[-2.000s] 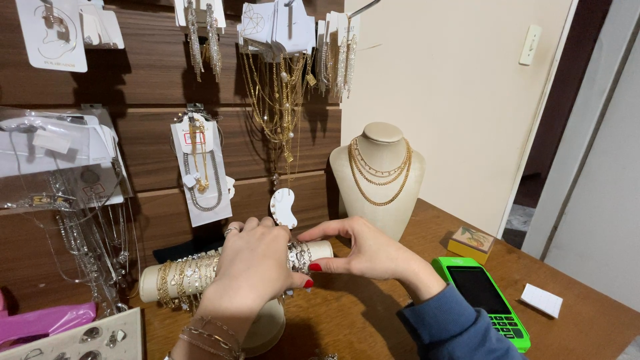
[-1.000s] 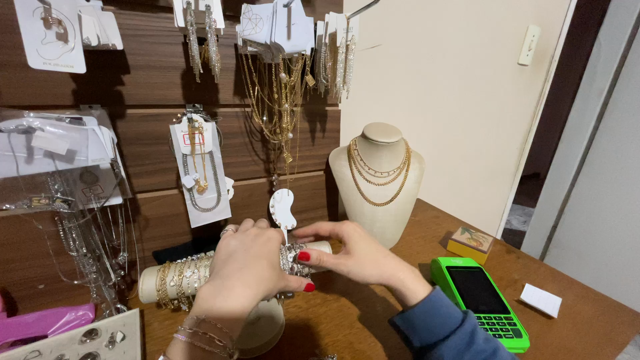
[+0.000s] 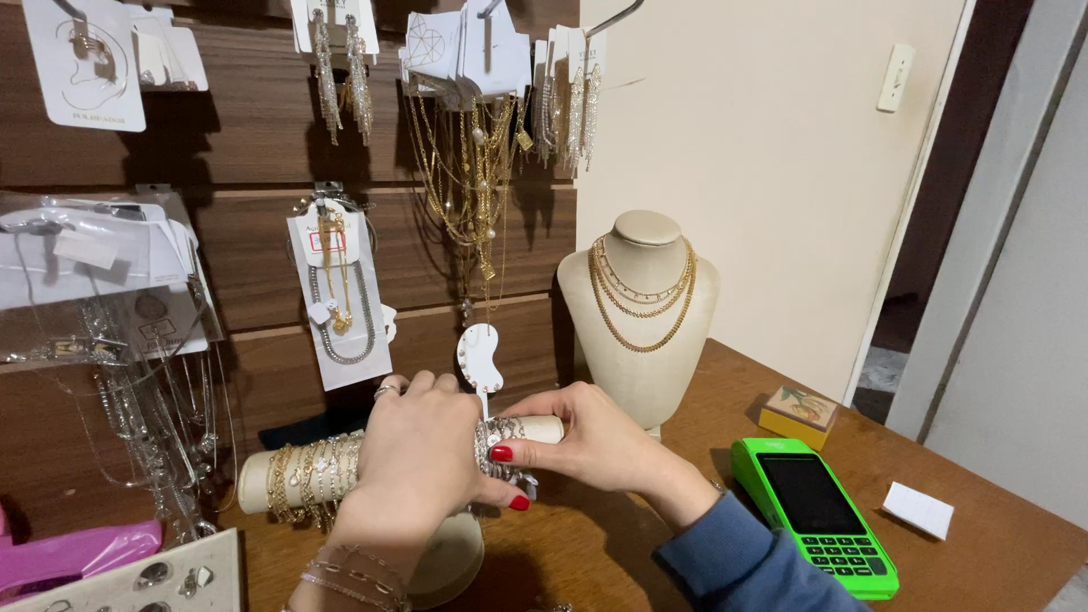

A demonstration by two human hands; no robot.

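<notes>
A cream bracelet display roll (image 3: 255,484) lies across a round stand base (image 3: 446,561), with gold bracelets (image 3: 297,480) on its left part and silver bracelets (image 3: 489,442) toward its right end. My left hand (image 3: 421,450) lies over the middle of the roll, gripping it from above, its thumb by the silver bracelets. At the right end, my right hand (image 3: 595,438) has thumb and fingers closed around the roll and the silver bracelets. Its fingertips behind the roll are hidden. A white card with small studs (image 3: 480,357) hangs just behind the hands.
A necklace bust (image 3: 637,374) stands behind on the wooden counter. To the right are a green card terminal (image 3: 812,510), a small yellow box (image 3: 797,416) and a folded white card (image 3: 918,510). A jewelry tray (image 3: 153,578) sits front left. Necklaces (image 3: 467,170) and earrings hang from the slatted wall.
My right hand's thumb has shifted a little left along the silver bracelets since the earliest frame. My left hand has stayed over the roll.
</notes>
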